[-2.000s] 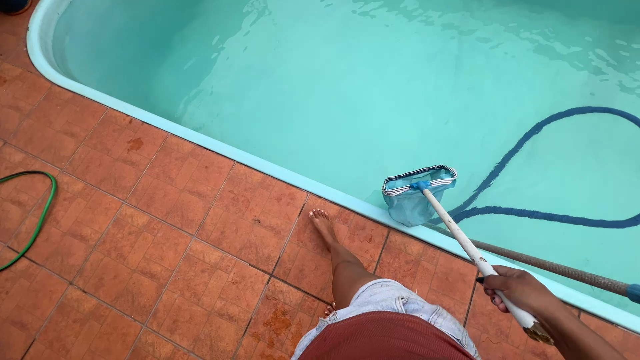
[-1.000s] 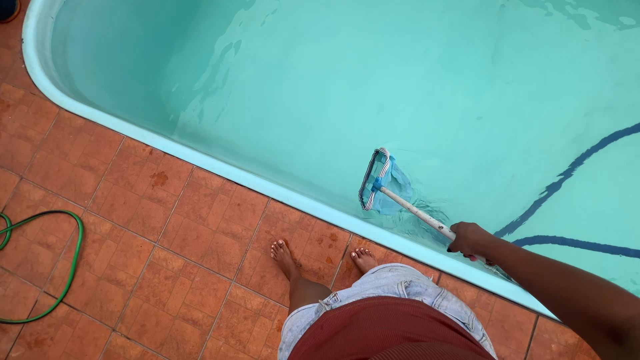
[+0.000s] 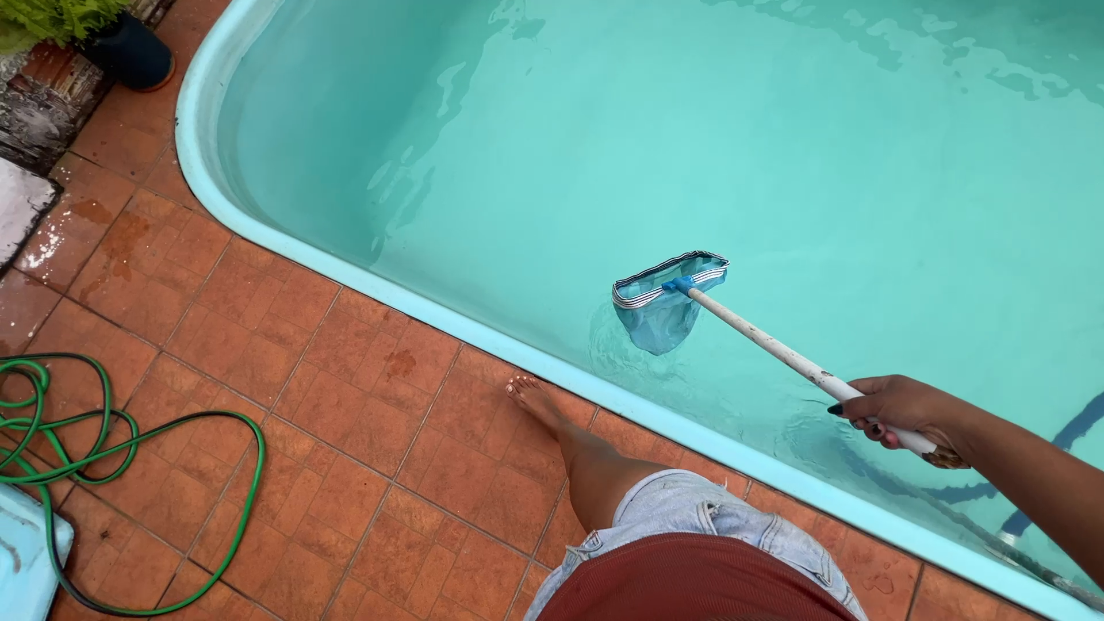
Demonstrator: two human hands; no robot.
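Note:
My right hand point(image 3: 906, 418) is closed around the lower end of a white, worn pole point(image 3: 776, 352), held out over the pool water point(image 3: 776, 172). At the pole's far end is a pool skimmer net point(image 3: 660, 315) with blue mesh, a blue joint and a striped rim. The net hangs over or at the water, with ripples around it. A dark blue hose point(image 3: 1082, 423) lies in the water beyond my right hand, partly behind my forearm. My left hand is out of view.
The light blue pool edge point(image 3: 517, 349) runs diagonally beside my bare foot point(image 3: 535, 401). A green hose point(image 3: 254, 492) lies coiled on the terracotta tiles point(image 3: 345, 414). At the left are a light blue object point(image 3: 26, 543) and a potted plant point(image 3: 134, 56).
The skimmer net was over the pool edge two seconds ago and is now farther out over the water. It has also turned, its mesh bag hanging down. The view has shifted left.

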